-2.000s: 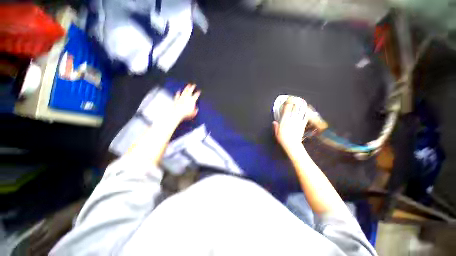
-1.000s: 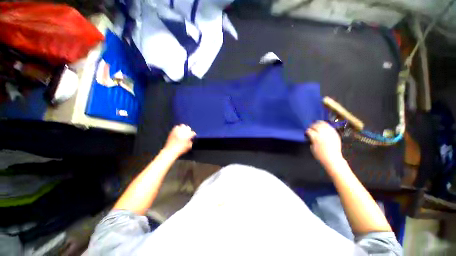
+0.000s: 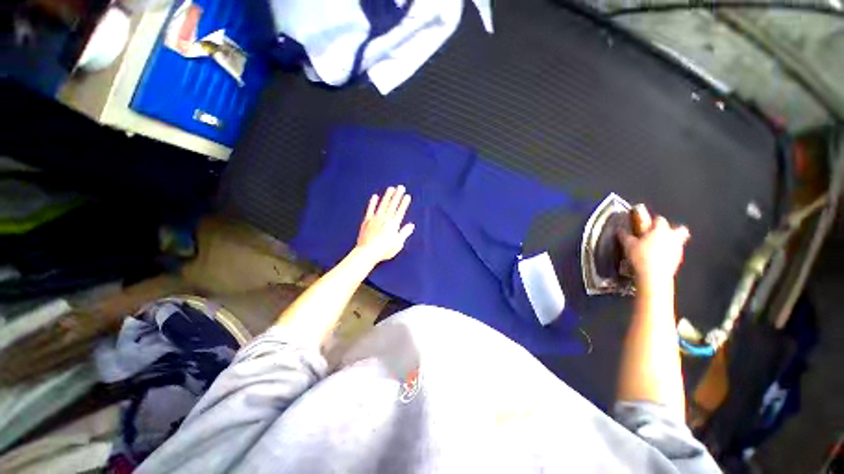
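A navy garment piece point(image 3: 444, 213) lies spread with some folds on the black ribbed ironing pad point(image 3: 555, 102) in front of me. A small white panel point(image 3: 541, 288) shows at its right part. My left hand point(image 3: 387, 227) rests flat on the navy cloth with its fingers spread. My right hand point(image 3: 653, 248) grips the handle of the steam iron point(image 3: 606, 245), just right of the cloth. The iron's pointed end faces away from me, and part of it is hidden by the hand.
A white and navy pile point(image 3: 375, 42) lies at the pad's far left. A blue box point(image 3: 199, 79) stands on a pale stand point(image 3: 116, 106) at the left. A round basket point(image 3: 231, 324) of cloth is low left. The hose point(image 3: 740, 296) runs along the right. A ledge point(image 3: 731, 69) borders the far side.
The navy piece, held at its near edge by both hands before, now lies on the pad. My left hand has opened onto it, and my right hand has taken hold of the iron.
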